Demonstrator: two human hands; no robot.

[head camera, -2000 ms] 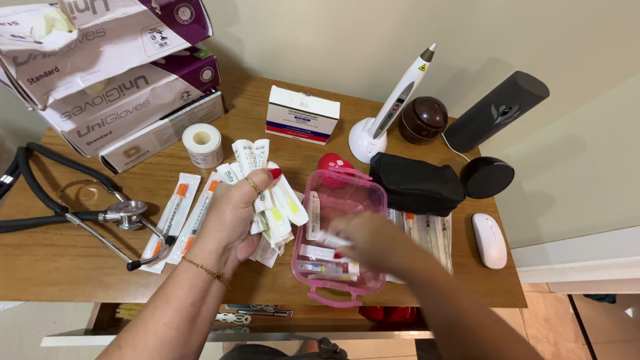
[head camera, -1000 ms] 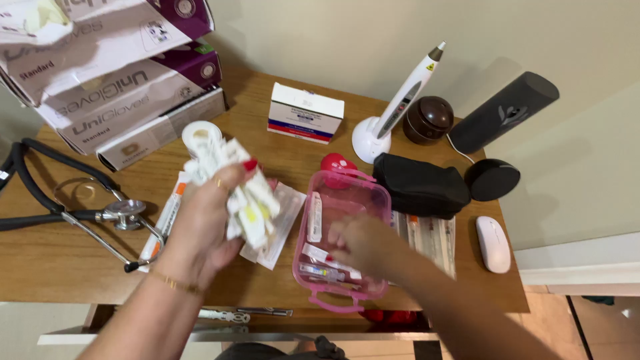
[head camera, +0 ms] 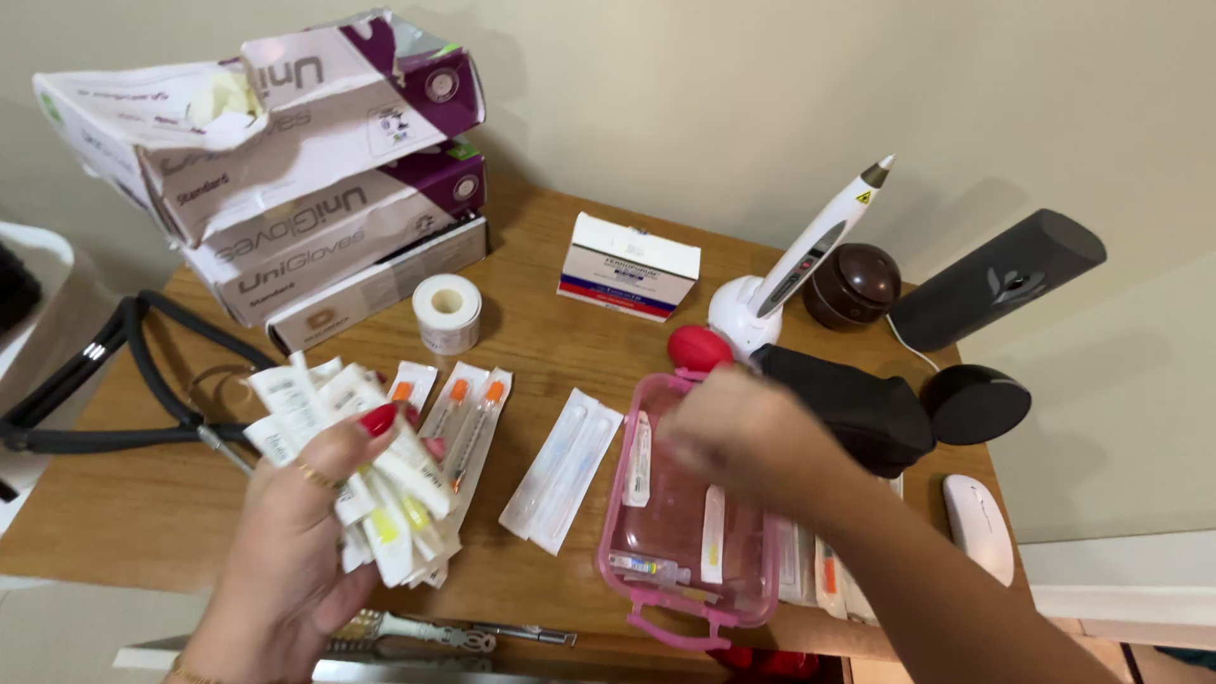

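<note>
My left hand (head camera: pixel 313 532) grips a thick bundle of white paper-wrapped packets (head camera: pixel 380 484), some with yellow parts showing. My right hand (head camera: pixel 741 427) is blurred over the upper part of a pink translucent plastic box (head camera: pixel 613 532); whether its fingers hold anything cannot be seen. Inside the box lie a wrapped packet (head camera: pixel 639 461) at the left wall, a packet with yellow (head camera: pixel 712 534) and a small clear vial or ampoule (head camera: pixel 648 568). Left of the box lies a clear-wrapped pair of slim items (head camera: pixel 562 470). Wrapped syringes with orange caps (head camera: pixel 478 427) lie just behind the bundle.
Stacked glove boxes (head camera: pixel 332 209), a tape roll (head camera: pixel 446 313) and a stethoscope (head camera: pixel 142 380) are at the left. Behind stand a small carton (head camera: pixel 629 266) and a white pen-like device (head camera: pixel 817 247). A red ball-like object (head camera: pixel 699 349), black pouch (head camera: pixel 845 408) and white mouse (head camera: pixel 978 527) are nearby.
My left hand with the bundle has moved left, uncovering the clear-wrapped pair. My right hand has moved toward the far end of the box. The packets inside lie differently.
</note>
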